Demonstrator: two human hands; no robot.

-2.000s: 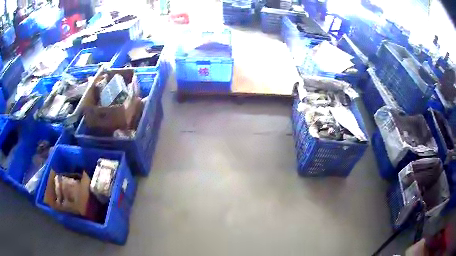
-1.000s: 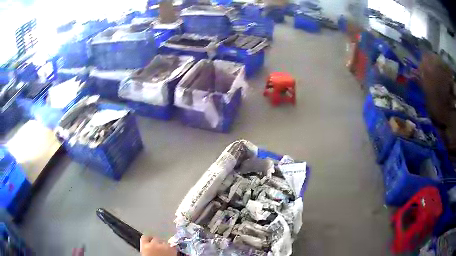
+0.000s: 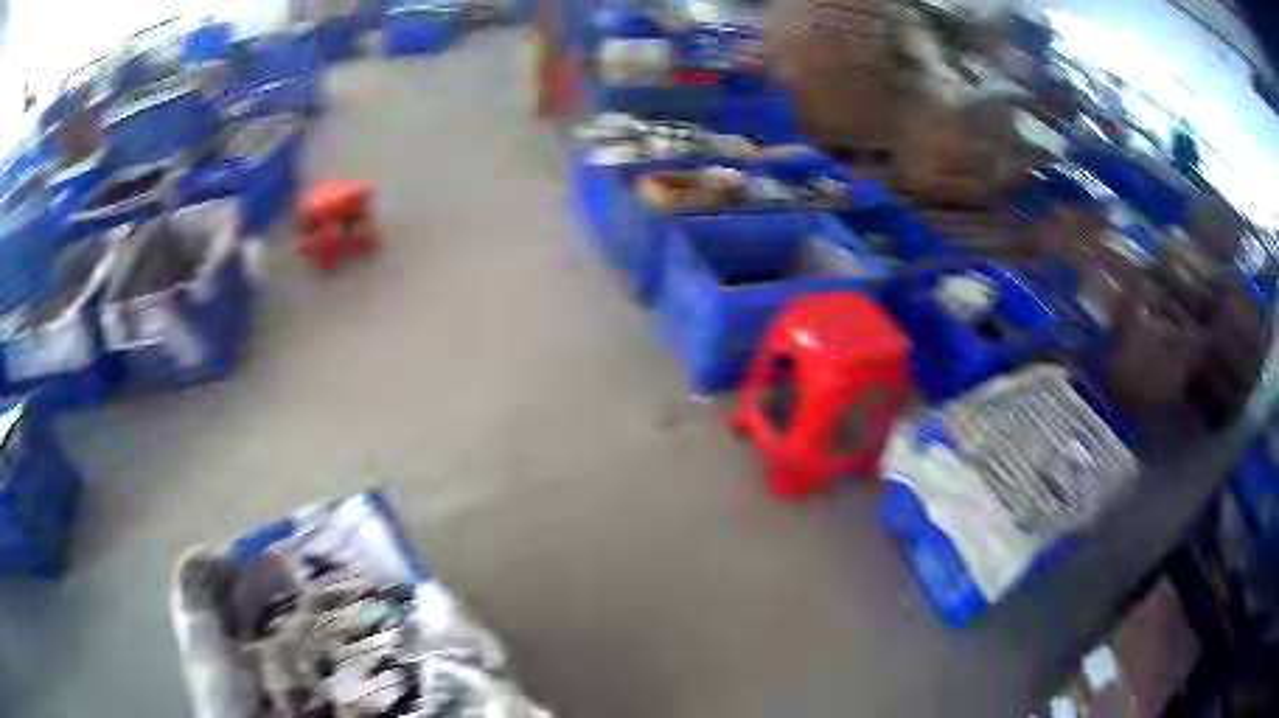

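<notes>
A turnover crate with paper crate lining (image 3: 452, 634) stands at the lower left, cut off by the bottom edge. It is filled with newspaper-wrapped parts (image 3: 337, 648), grey-white and blurred. A blue rim shows at its far side. Neither of my hands is in the picture, and the push handle is not visible. What the crate stands on is hidden below the edge.
A red plastic stool (image 3: 830, 386) stands right of centre beside an open blue crate (image 3: 701, 316). A paper-edged crate (image 3: 961, 568) is at the right. Another red stool (image 3: 337, 225) stands farther back left, near lined crates (image 3: 183, 323). Grey floor (image 3: 491, 365) lies between the rows.
The view has swung right, so the filled crate and far stool now appear farther left. The near stool and right-hand crates moved inward. My hand and the black handle have left the picture.
</notes>
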